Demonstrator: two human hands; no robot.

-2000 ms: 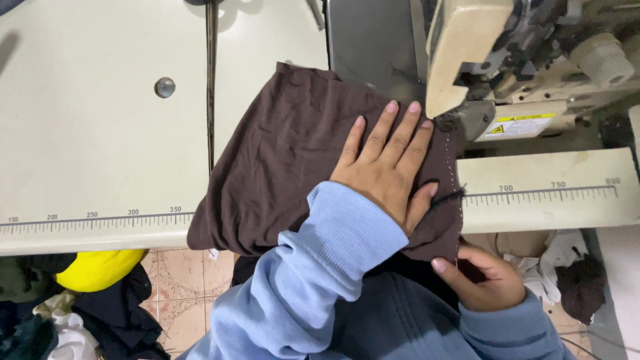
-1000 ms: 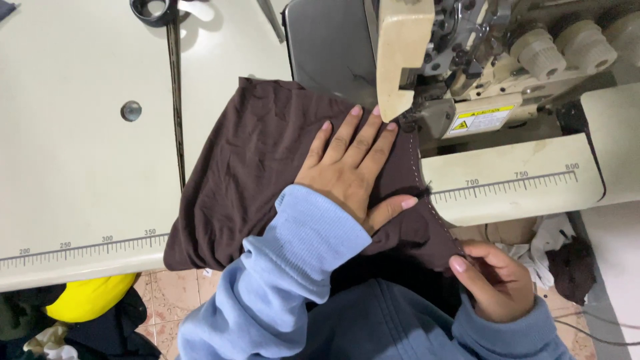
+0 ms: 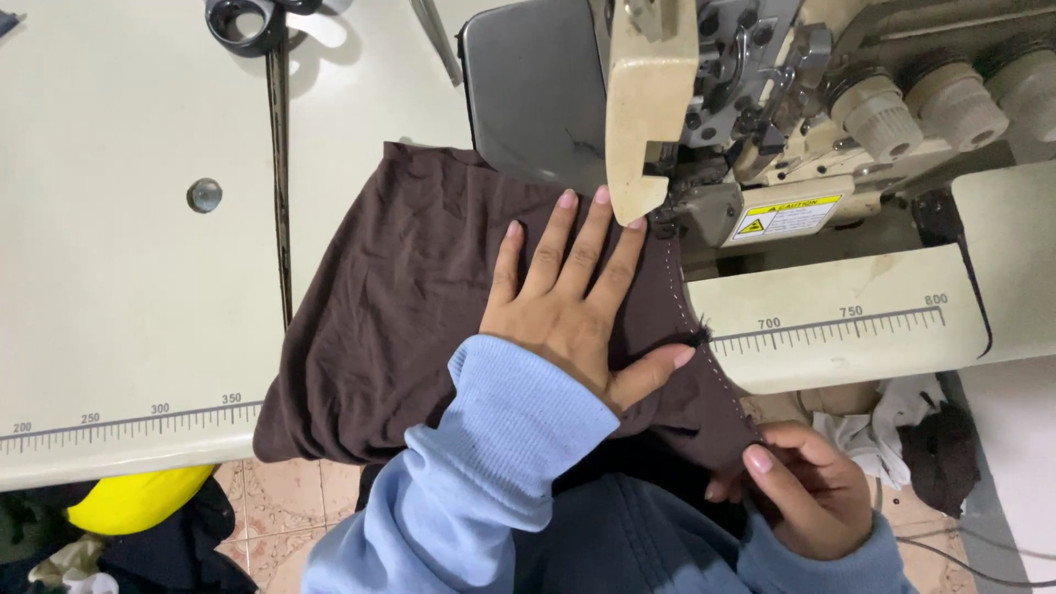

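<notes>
Dark brown knit fabric (image 3: 396, 289) lies across the front of the table, its right edge marked by a line of white stitches. My left hand (image 3: 569, 305) rests flat on it with fingers spread, the fingertips beside the presser area of an overlock sewing machine (image 3: 648, 107). Between thumb and fingers, my right hand (image 3: 804, 487) pinches the fabric's lower right edge, over the table's front side. A small tuft of dark thread sticks out at the stitched edge, near my left thumb. The needle and presser foot are mostly hidden by the machine's cream cover.
Black-handled scissors (image 3: 243, 25) lie at the upper left, beside a dark narrow strip (image 3: 280, 190). A ruler scale (image 3: 825, 326) runs along the table's front edge. Tension knobs (image 3: 879, 115) stand at the upper right. Below are yellow cloth (image 3: 140, 499), dark cloth and white cloth on a tiled floor.
My right hand has moved outward to the right, with the fabric edge in its fingers. My left hand stays flat on the fabric. The view has shifted somewhat.
</notes>
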